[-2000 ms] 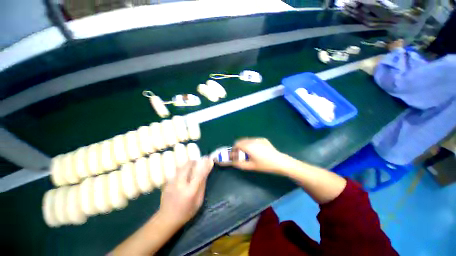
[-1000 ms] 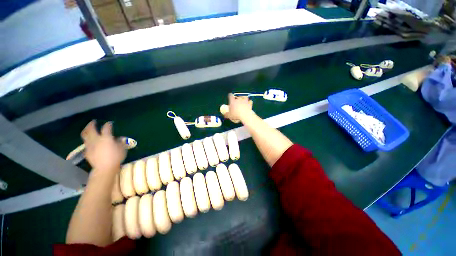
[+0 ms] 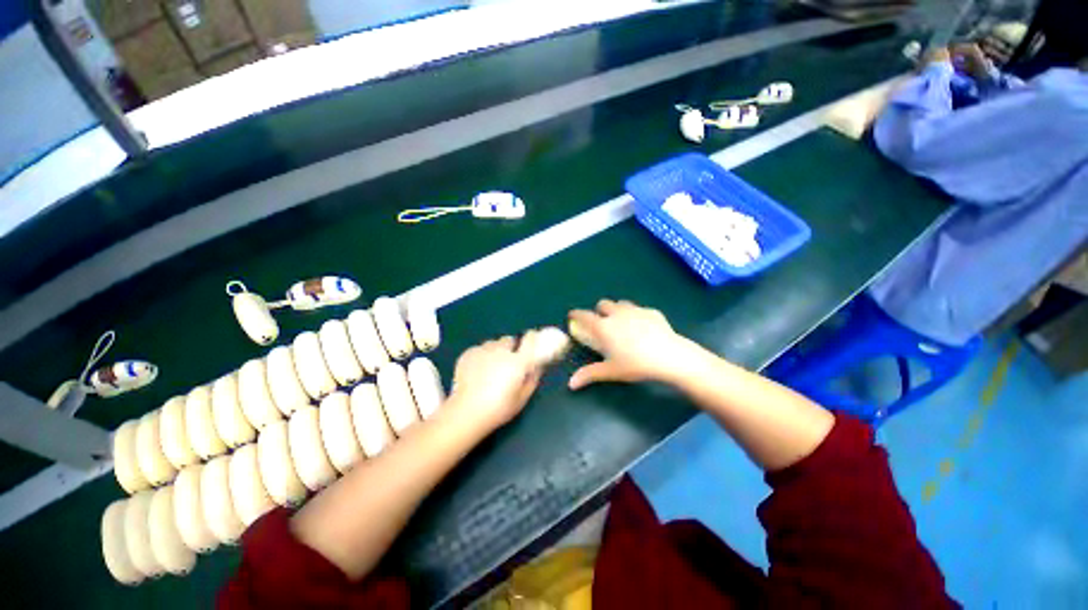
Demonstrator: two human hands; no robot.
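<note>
My left hand (image 3: 495,379) holds a cream oval piece (image 3: 546,346) beside the right ends of two packed rows of cream pieces (image 3: 292,435). My right hand (image 3: 630,346) is just right of that piece, thumb and fingers apart; its fingertips are blurred, and I see nothing clearly held. On the belt behind the rows lie a cream piece (image 3: 254,319) joined by cord to a striped piece (image 3: 323,292), and a striped piece with a cord loop (image 3: 498,205). Another pair, with a striped piece (image 3: 124,378), lies at the far left, partly behind the frame post.
A blue basket (image 3: 776,260) holding small white parts (image 3: 716,226) stands right of centre. Corded pieces (image 3: 737,117) lie farther up the belt. A person in a blue smock (image 3: 990,191) sits at the right by a blue stool (image 3: 889,358). A grey post (image 3: 48,423) stands at left.
The view has shifted. My left hand has come from the far-left pair to the rows' right end. My right hand has come back from the belt, where the loose cream pieces no longer lie.
</note>
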